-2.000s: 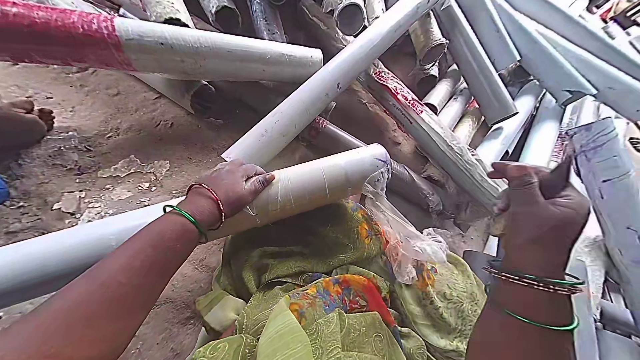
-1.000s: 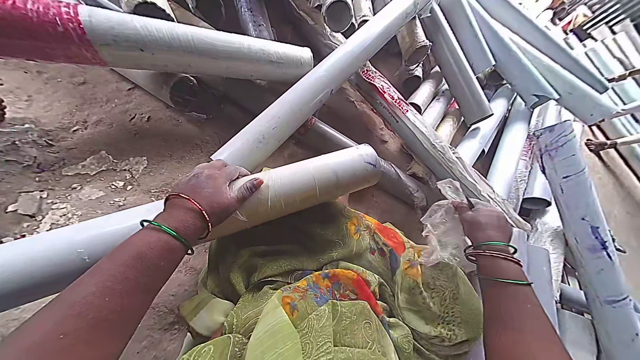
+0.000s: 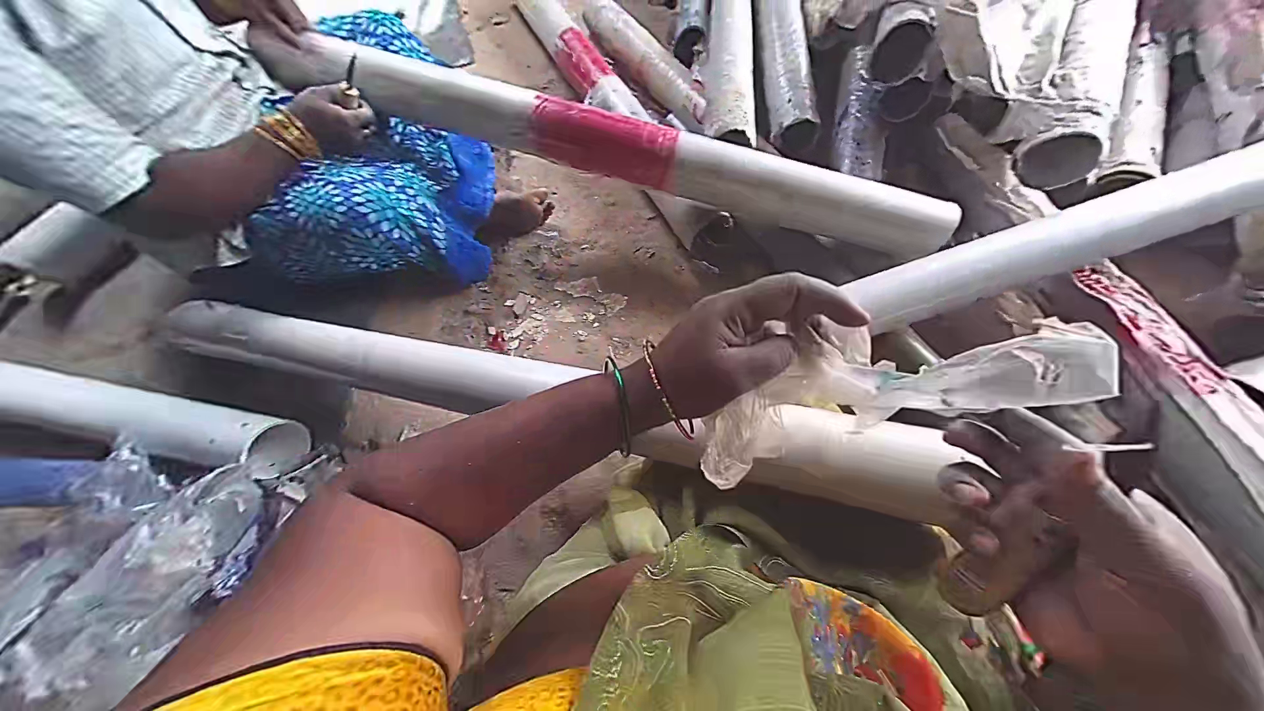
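A pale tube lies across my lap over a green patterned cloth. Above it, my left hand grips crumpled clear plastic film, which trails to the right and hangs down in front of the tube. At the tube's right end is my right hand, curled around what looks like a small thin tool; a narrow pale tip sticks out past the fingers. Most of that tool is hidden.
Another person's hand holds a small pointed tool beside a white tube with a red band. A long white tube slants at the right. More tubes are piled at the back. Loose plastic film lies at the lower left.
My left hand has left the tube and now has the plastic film, which was at my right hand one second ago. The view has swung left, showing the other person.
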